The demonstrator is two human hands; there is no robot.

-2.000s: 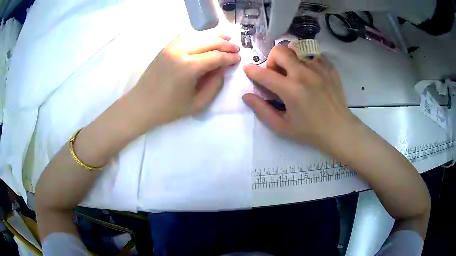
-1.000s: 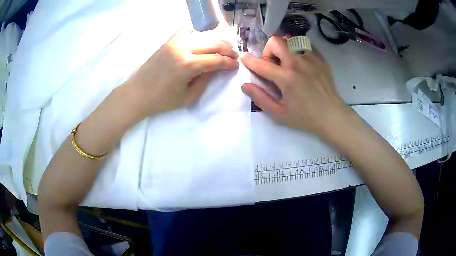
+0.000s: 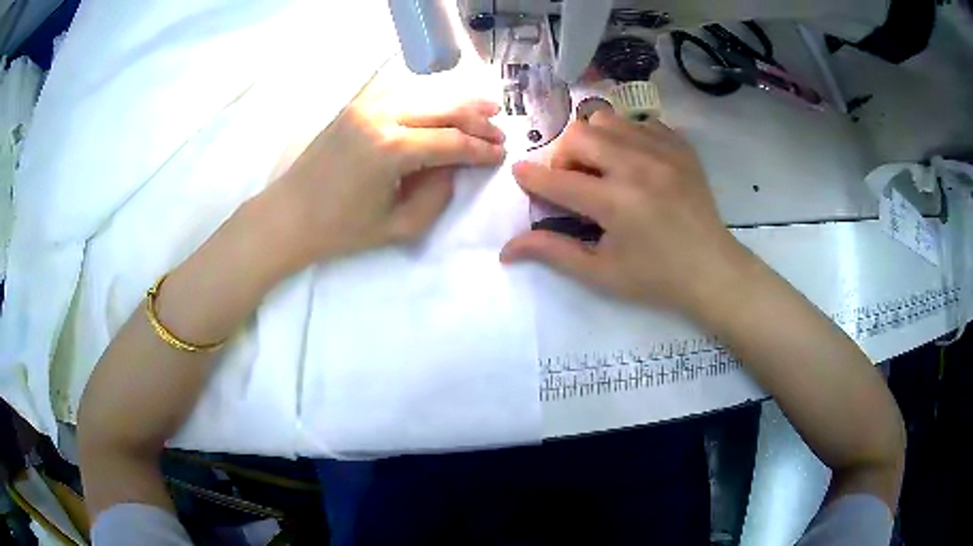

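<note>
White cloth [image 3: 427, 352] covers the left and middle of the table and reaches over its front edge. Its right edge runs up to the presser foot [image 3: 519, 98] of the sewing machine. My left hand [image 3: 400, 176] lies flat on the cloth left of the foot, fingertips close to it. My right hand [image 3: 640, 203] is right of the cloth edge, with index fingertip and thumb tip on the edge and a gap between them. Glare from the lamp [image 3: 425, 34] hides detail near the needle.
Black-handled scissors [image 3: 713, 62] and a pink tool [image 3: 792, 85] lie on the machine bed. A ribbed cream knob [image 3: 636, 99] is beside my right fingers. A printed tag [image 3: 909, 226] hangs at the right end. A ruler [image 3: 651, 365] runs along the front edge.
My right hand has moved slightly towards me, and its thumb and index finger are further apart. My left fingertips have moved slightly away from the foot. More of the machine plate shows.
</note>
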